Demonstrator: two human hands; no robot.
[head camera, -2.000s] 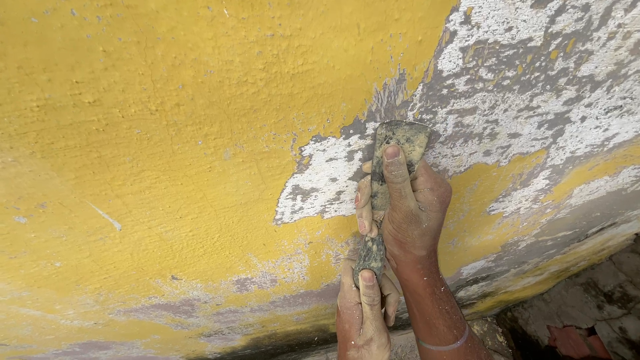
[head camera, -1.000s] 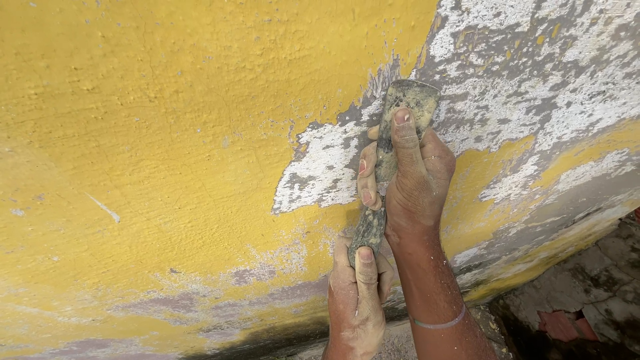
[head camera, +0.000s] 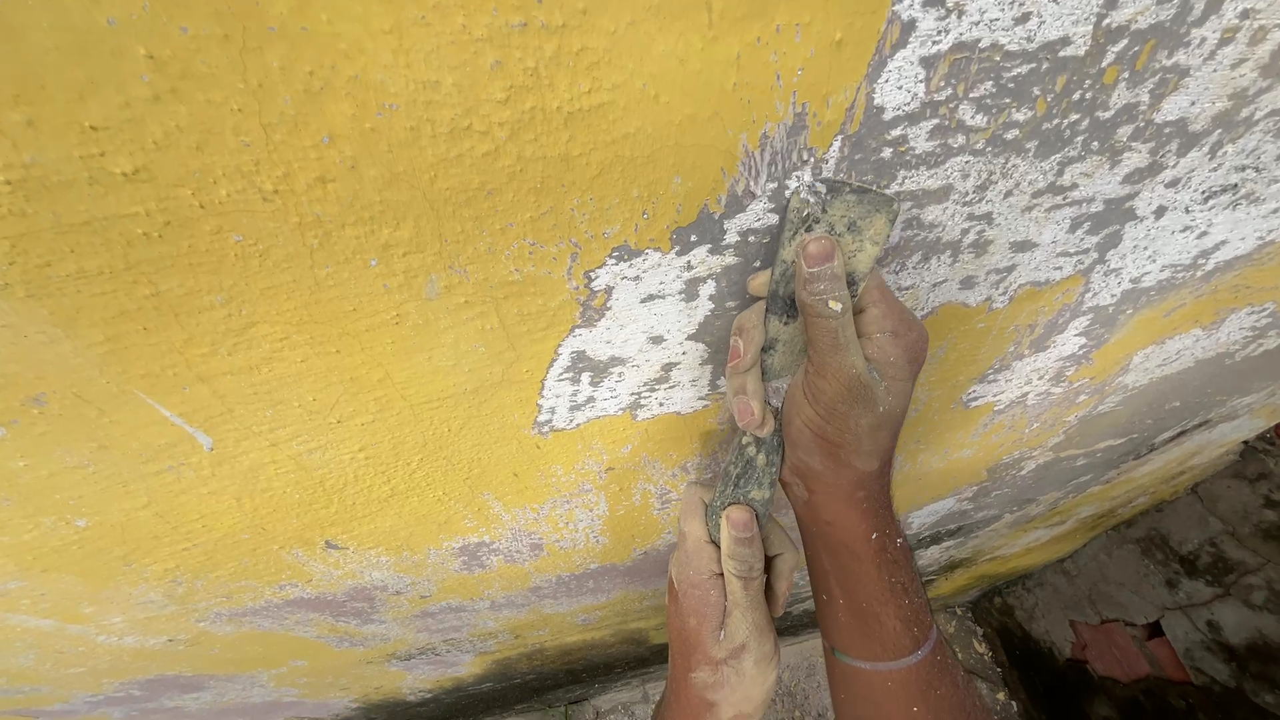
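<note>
A crusted metal scraper (head camera: 868, 225) lies against a wall of peeling yellow paint (head camera: 350, 250), its broad edge pointing up. My right hand (head camera: 845, 350) is closed around the blade, thumb flat on its face and fingertips curled round the left side. Lower down, my left hand (head camera: 730, 590) grips the end of the scraper's handle (head camera: 748, 475). Loose white flakes (head camera: 805, 187) gather at the blade's upper left corner. Left of the blade is a bared white and grey patch (head camera: 640, 345). Dust and paint crumbs cling to both hands.
A large area of white and grey stripped wall (head camera: 1080, 170) spreads to the upper right. At the wall's foot, a dirty, cracked ground surface (head camera: 1180, 560) holds reddish fragments (head camera: 1115, 648). Dark staining runs along the wall's lower edge.
Between the two earlier frames, both hands moved up the wall with the scraper. Since then the blade has come slightly lower, and white flakes now show at its upper left corner.
</note>
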